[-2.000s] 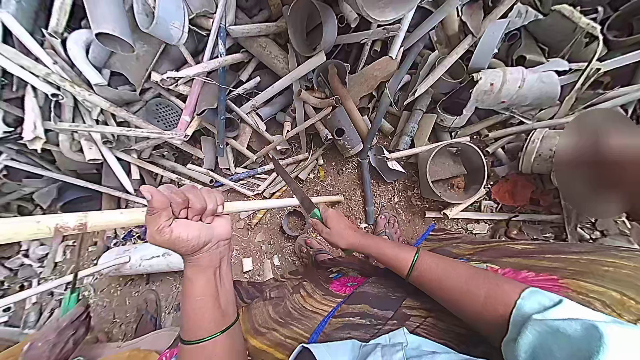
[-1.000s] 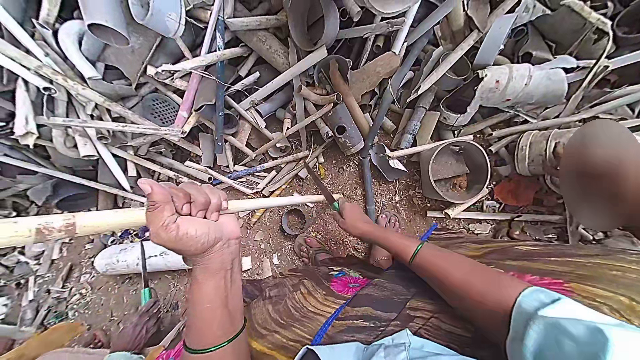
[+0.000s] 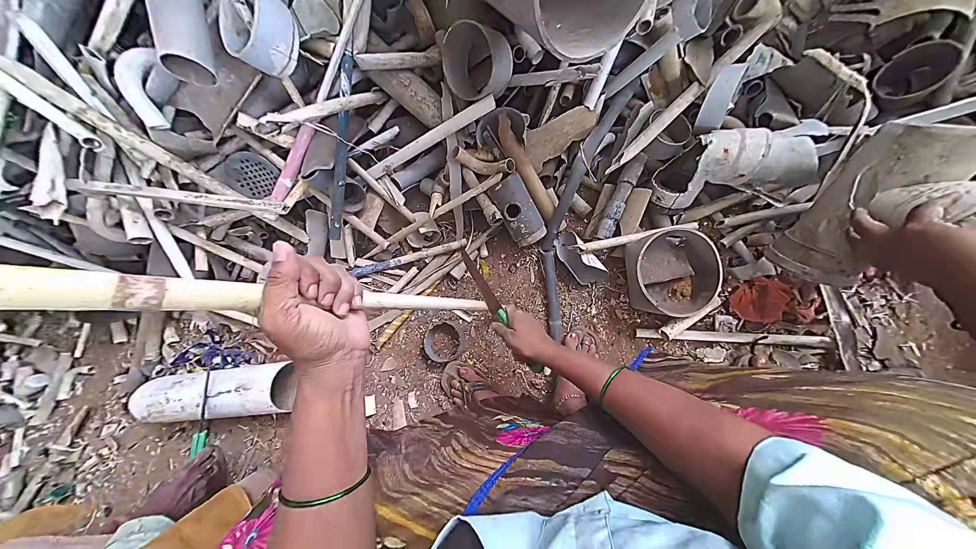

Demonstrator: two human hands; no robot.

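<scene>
My left hand (image 3: 314,305) is closed around a long cream-coloured pipe (image 3: 206,294), which lies level and runs out past the left edge of the view. The pipe's narrow right end reaches close to my right hand (image 3: 526,335). That hand grips the green handle of a knife (image 3: 480,284), its dark blade pointing up and to the left beside the pipe's tip. Whether blade and pipe touch cannot be told. Below the pipe a short dark pipe ring (image 3: 444,341) lies on the ground.
A heap of scrap plastic pipes (image 3: 427,145) spreads ahead. A wide grey pipe piece (image 3: 674,271) stands at right. A co-worker's hand (image 3: 915,236) holds a large grey pipe piece (image 3: 846,198). At lower left are a white pipe (image 3: 210,393) and another person's hand near a green-handled tool (image 3: 200,442).
The co-worker's hand and the large grey piece have come into view at right. My right hand has moved slightly down and right from two seconds ago. My left hand keeps its hold.
</scene>
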